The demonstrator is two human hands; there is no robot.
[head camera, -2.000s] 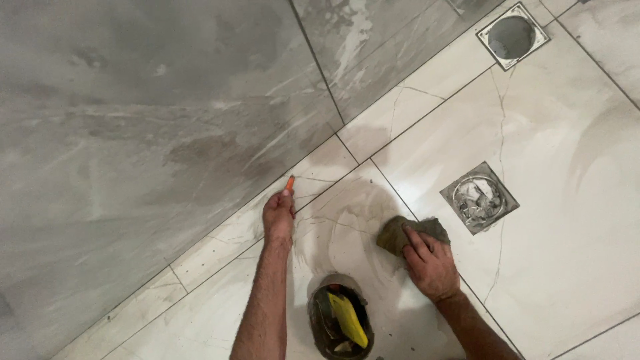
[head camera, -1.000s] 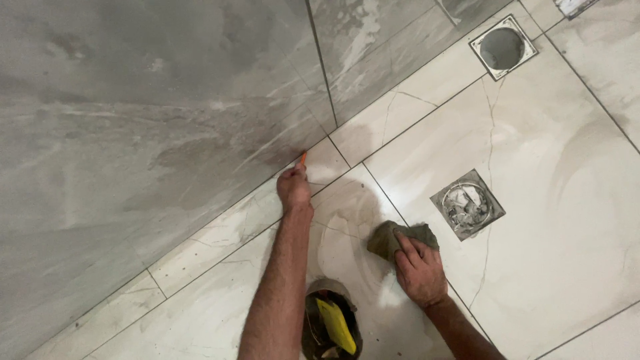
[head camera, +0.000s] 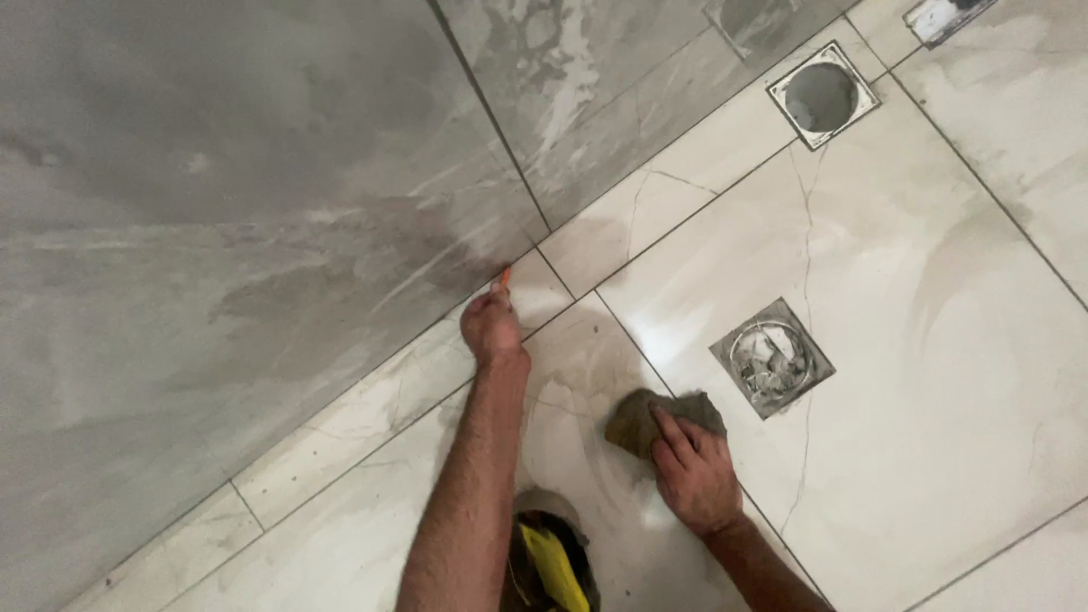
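Note:
My left hand (head camera: 493, 323) is closed around a small orange tool (head camera: 506, 276), whose tip touches the joint where the grey marbled wall tile (head camera: 255, 255) meets the pale floor tile strip (head camera: 680, 161). Most of the tool is hidden in my fingers, so its kind cannot be told. Under my right hand (head camera: 697, 476) lies a damp-looking grey-brown sponge or cloth (head camera: 633, 421), pressed on the pale marbled floor tile (head camera: 892, 382) across a dark joint. My fingers rest on top of it.
A square floor drain frame (head camera: 774, 358) with crumpled material inside lies right of my right hand. Farther up by the wall is another square frame with a round opening (head camera: 823, 98). Between my forearms stands a dark round container (head camera: 591, 544) holding a yellow object (head camera: 552, 565). A metal-edged piece (head camera: 935, 19) shows top right.
My left hand has moved up and right along the wall-floor joint with the orange tool. My right hand stays on the sponge or cloth, near the same floor joint.

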